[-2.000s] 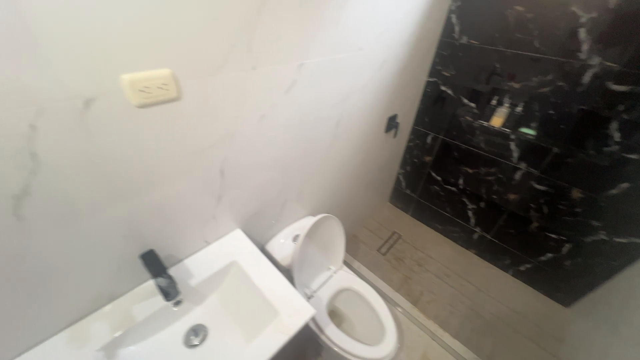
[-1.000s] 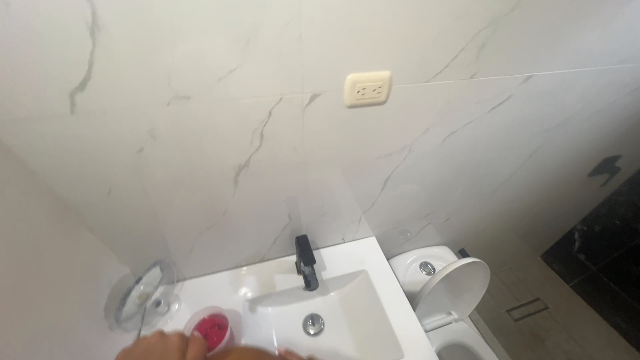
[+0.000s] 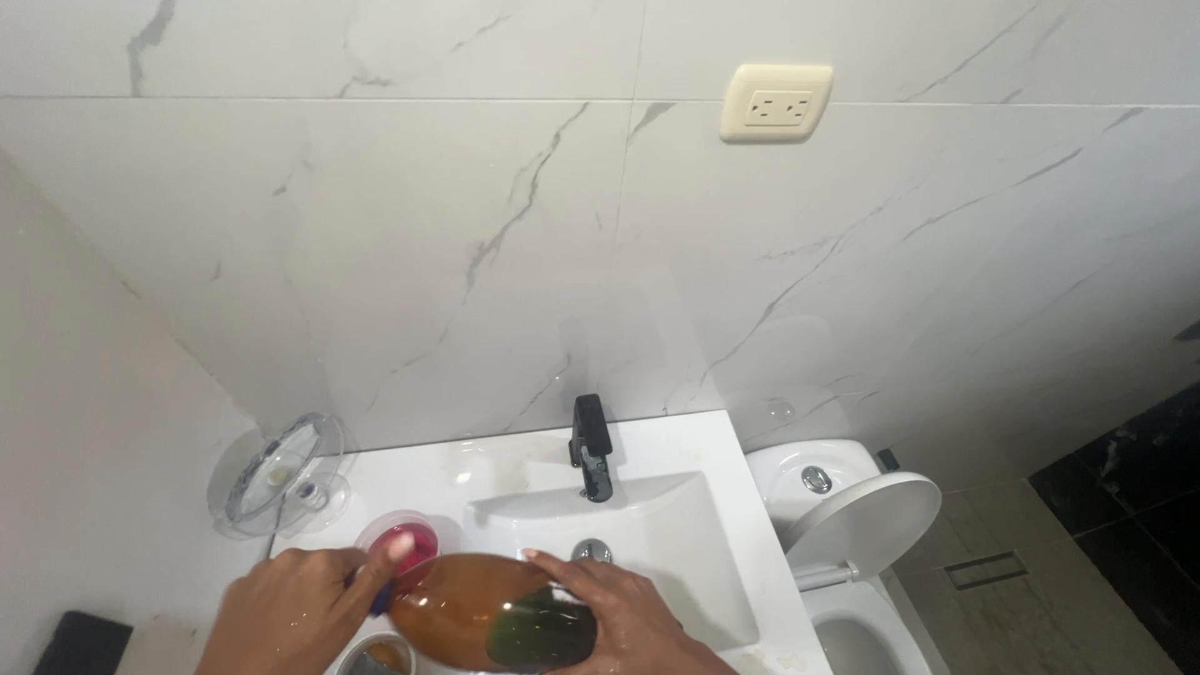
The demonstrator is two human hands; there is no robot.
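Observation:
My right hand [image 3: 623,614] grips the base end of an amber plastic bottle [image 3: 450,609] with a green label, which lies tilted on its side over the near edge of the sink counter. At the bottle's neck my left hand [image 3: 291,605] has its fingers around a dark blue cap. Just behind the neck stands a clear cup [image 3: 436,527] with something red inside. Below my left hand, a second small cup [image 3: 384,653] shows brownish contents and is cut off by the frame's lower edge.
A black faucet [image 3: 591,441] rises behind the white basin [image 3: 675,553]. At the counter's left corner stands a clear plastic dish [image 3: 286,473]. The toilet [image 3: 867,525], lid up, is right of the counter. A beige wall outlet [image 3: 776,103] is above; a black object [image 3: 86,644] is lower left.
The view has swung left toward the counter. Both hands and the amber bottle now show clearly; one second ago only parts of them showed at the lower edge, by the cup with red contents.

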